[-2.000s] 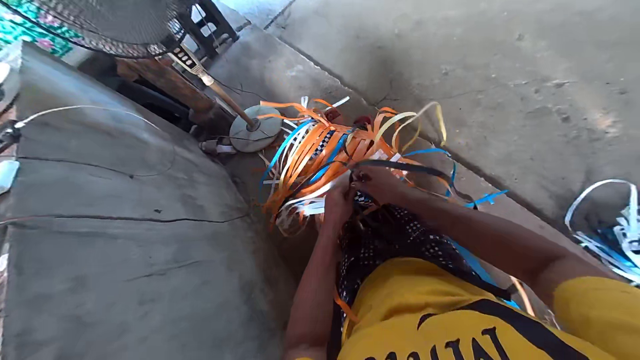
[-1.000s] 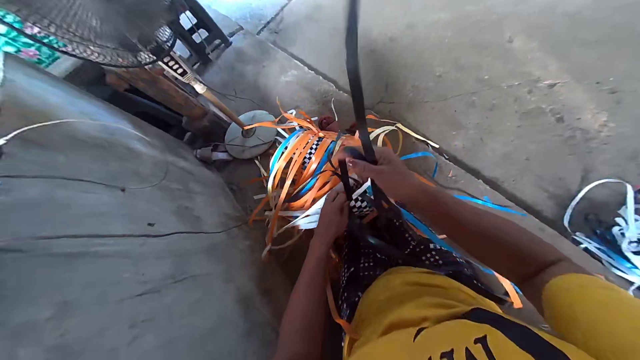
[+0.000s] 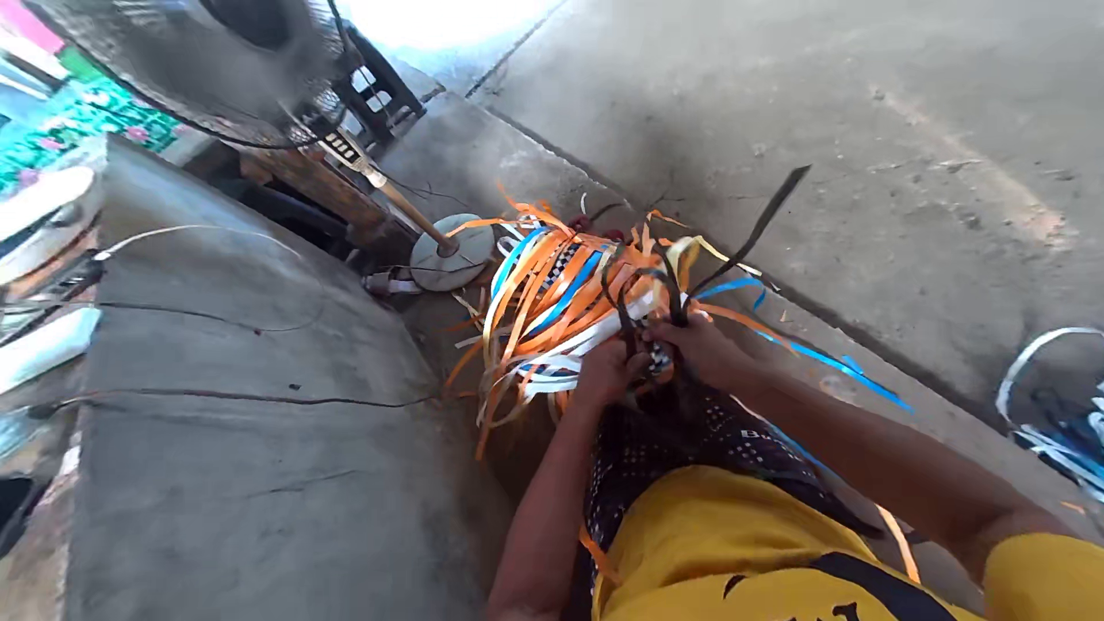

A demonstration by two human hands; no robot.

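A bundle of orange, white and blue plastic strapping strips (image 3: 552, 302) lies over my lap and beyond my knees, with a black-and-white checked woven piece (image 3: 660, 355) at its near end. My left hand (image 3: 608, 371) is closed at the near edge of this piece, on black strapping. Just to its right, my right hand (image 3: 699, 345) grips a black strap (image 3: 755, 228), whose free end points up and to the right. Loops of black strap stand between and above both hands. My fingertips are partly hidden.
A pedestal fan (image 3: 444, 250) stands beyond the bundle at the upper left. A grey concrete slab (image 3: 241, 466) fills the left side, with thin wires across it. More white and blue strips (image 3: 1065, 448) lie on the floor at the far right. A dark plastic crate (image 3: 379, 86) is behind the fan.
The long black strap that stood upright a second ago now leans to the right, its end in view. Black loops have appeared above my hands, which remain close together.
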